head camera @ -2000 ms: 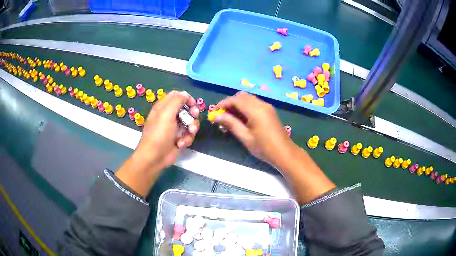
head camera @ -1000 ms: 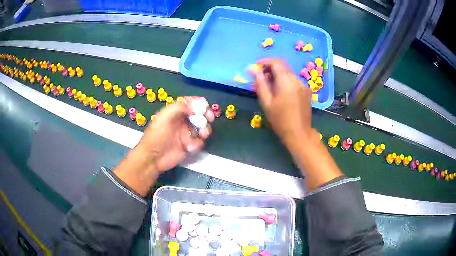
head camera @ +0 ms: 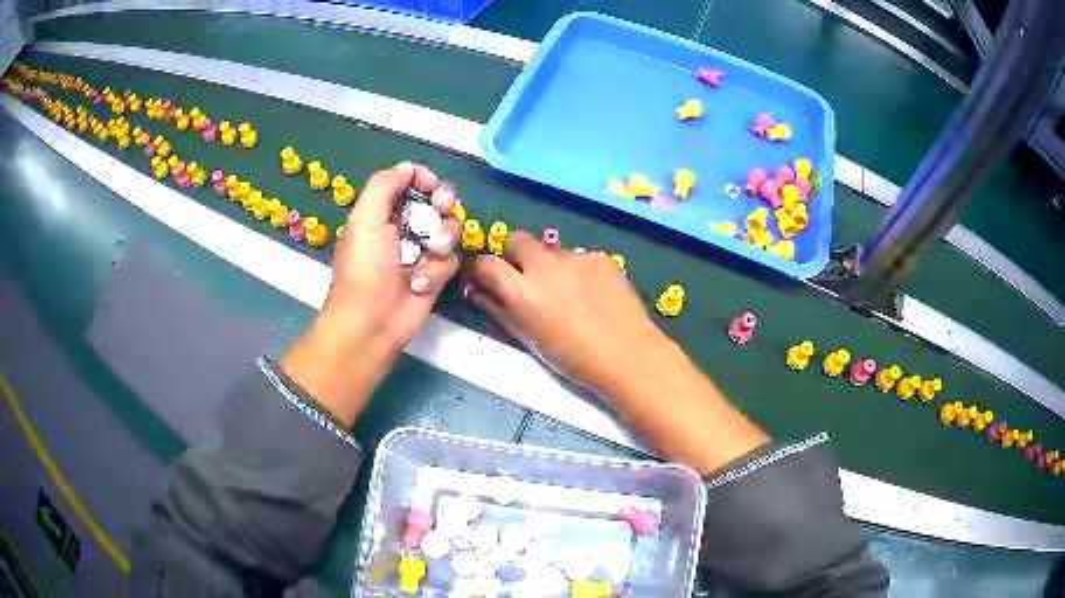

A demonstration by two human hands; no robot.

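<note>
My left hand (head camera: 395, 251) holds several round silvery discs (head camera: 422, 220) between palm and fingers, above the conveyor belt (head camera: 584, 339). My right hand (head camera: 549, 298) is low over the belt, palm down, its fingertips on a small pink figure (head camera: 471, 287), mostly hidden. Yellow figures (head camera: 670, 300) and pink figures (head camera: 743, 327) stand upright in rows on the belt to both sides. The clear plastic tub (head camera: 689, 502) nearest me holds whitish discs and a few yellow and pink figures. The blue parts tray (head camera: 584, 105) beyond holds loose figures, mostly at its right end.
Pale metal guide rails (head camera: 934, 510) edge the belt lanes. A grey metal post (head camera: 934, 175) stands right of the tray. Part of a large blue crate (head camera: 432, 7) shows at the top edge. A yellow floor line (head camera: 64, 473) is at lower left.
My right hand has moved from over the blue tray down to the belt beside my left hand. My left hand still holds discs. The view has shifted, so the tray appears farther right.
</note>
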